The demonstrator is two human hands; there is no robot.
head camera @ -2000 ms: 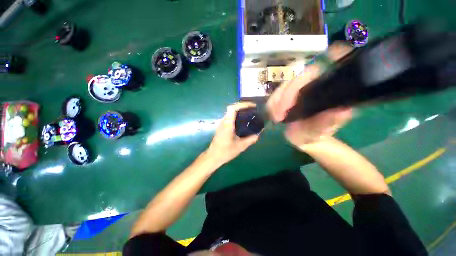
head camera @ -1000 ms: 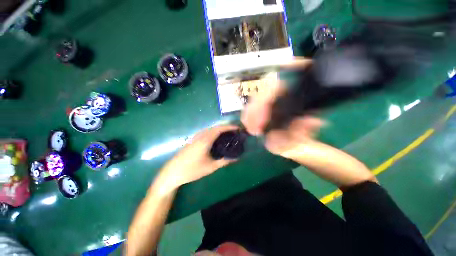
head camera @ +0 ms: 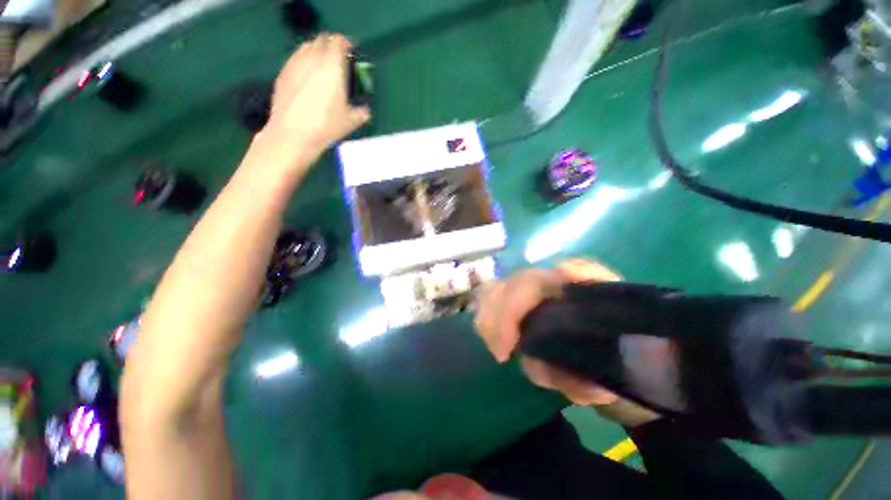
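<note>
My left hand (head camera: 315,93) is stretched out beyond the screw feeder, its fingers and thumb around a dark round unit (head camera: 360,78), blurred and partly hidden. My right hand (head camera: 547,327) grips the black electric screwdriver (head camera: 664,356) with a pale label; its tip is hidden, close to the feeder's front. The white screw feeder (head camera: 410,161) with blue sides stands between my hands, its open top showing the mechanism.
A purple-lit unit (head camera: 572,174) stands right of the feeder. Dark units (head camera: 296,254) stand left of it, partly behind my forearm. Wheeled lit pieces (head camera: 86,428) lie lower left. A black cable (head camera: 674,161) loops at the right. A pale post (head camera: 581,59) stands beyond the feeder.
My left hand has moved from in front of the feeder to beyond it. The screwdriver has swung lower, apart from my left hand. The camera view has shifted.
</note>
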